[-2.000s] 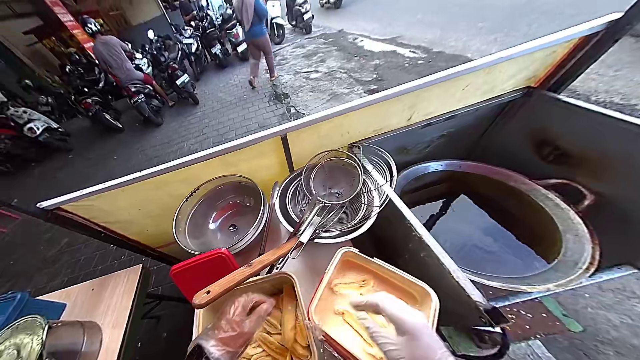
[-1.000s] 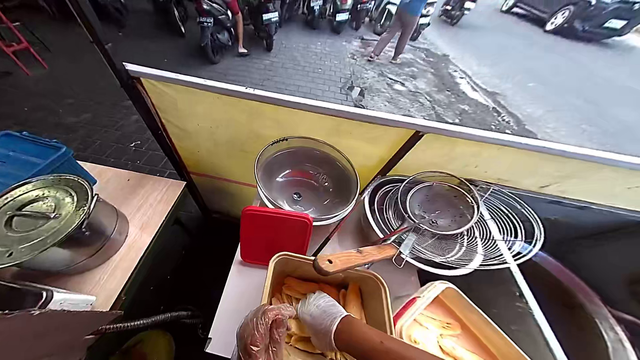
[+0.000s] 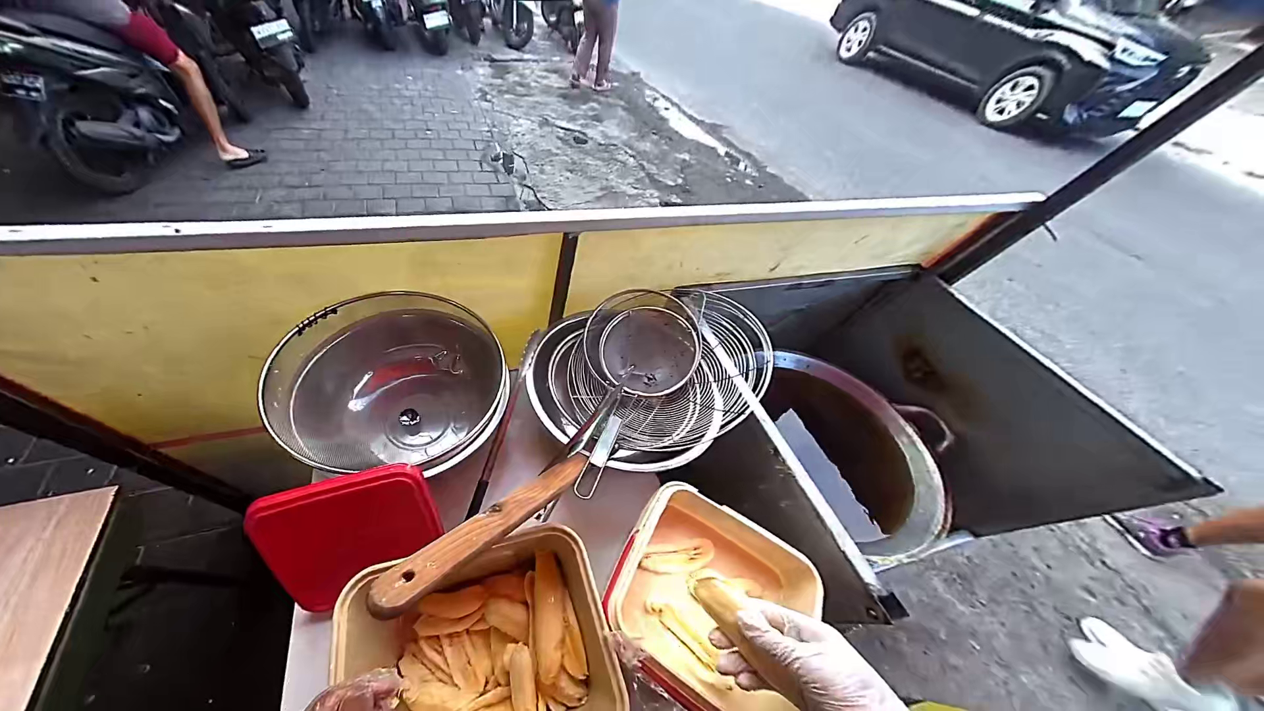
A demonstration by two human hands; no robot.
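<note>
My right hand [image 3: 790, 652], in a thin whitish glove, grips a banana slice [image 3: 733, 614] above a rectangular tub of pale batter [image 3: 812, 583]. Other slices [image 3: 681, 555] lie in that batter. At the bottom edge, my left hand [image 3: 360, 691] shows only in part, in a clear plastic glove, at the near left corner of a tub of banana slices [image 3: 346, 612]; what its fingers do is hidden. A skimmer's wooden handle [image 3: 484, 533] crosses over this tub, its wire basket [image 3: 649, 351] resting on wire racks.
A red lid [image 3: 346, 533] and a mesh-rimmed bowl [image 3: 385, 385] stand behind the left tub. Beyond a metal divider [image 3: 790, 464] is a large pan of dark oil [image 3: 849, 444]. A yellow panel [image 3: 276, 326] borders the stall. Another person's leg [image 3: 1229, 612] shows at right.
My right hand has gone from the tub of banana slices to the batter tub and now holds a slice. My left hand shows less than before. The view has shifted.
</note>
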